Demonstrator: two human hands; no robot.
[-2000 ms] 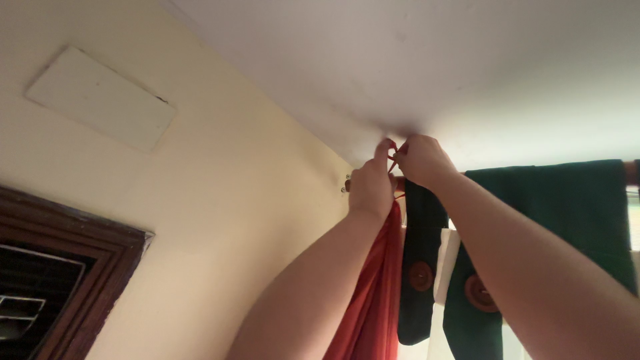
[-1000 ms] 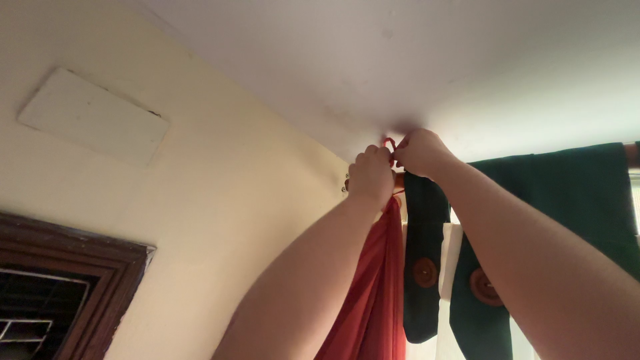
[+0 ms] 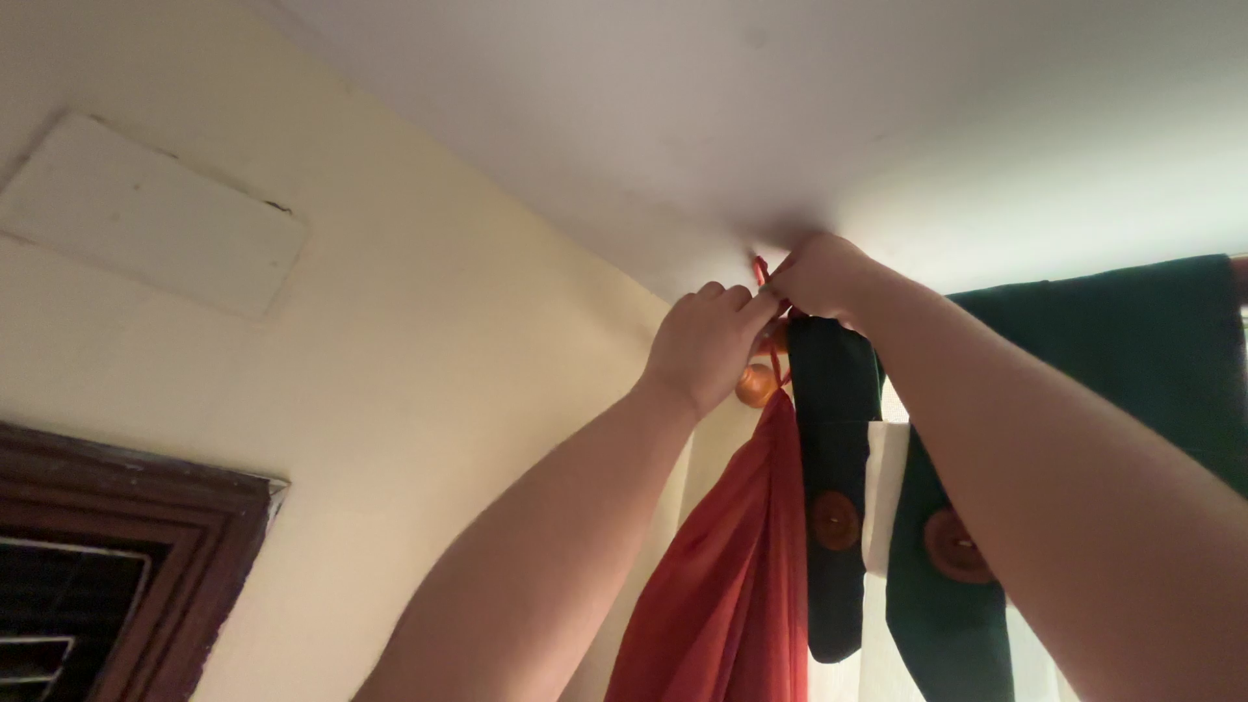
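Note:
Near the ceiling, my left hand point(image 3: 707, 341) and my right hand point(image 3: 824, 278) meet at a thin red cord point(image 3: 761, 270), both pinching it. A loop of the cord sticks up between them. Below, the cord runs down to the gathered top of a red cloth point(image 3: 726, 575), which hangs beside the rounded wooden end knob point(image 3: 756, 386) of a curtain rod. Just right of the red cloth a dark green fabric tab point(image 3: 834, 419) with a large brown button point(image 3: 836, 520) hangs over the rod. The fingertips of my right hand are partly hidden.
A wider green curtain valance point(image 3: 1092, 341) drapes over the rod at the right, with sheer white curtain point(image 3: 882, 497) behind. The ceiling point(image 3: 624, 117) is close above my hands. At left are a cream wall with a flat cover plate point(image 3: 151, 214) and a dark wooden frame point(image 3: 146, 517).
My left hand has turned and lowered a little beside the cord, so that the rod's end knob shows below it. My right hand stays at the cord.

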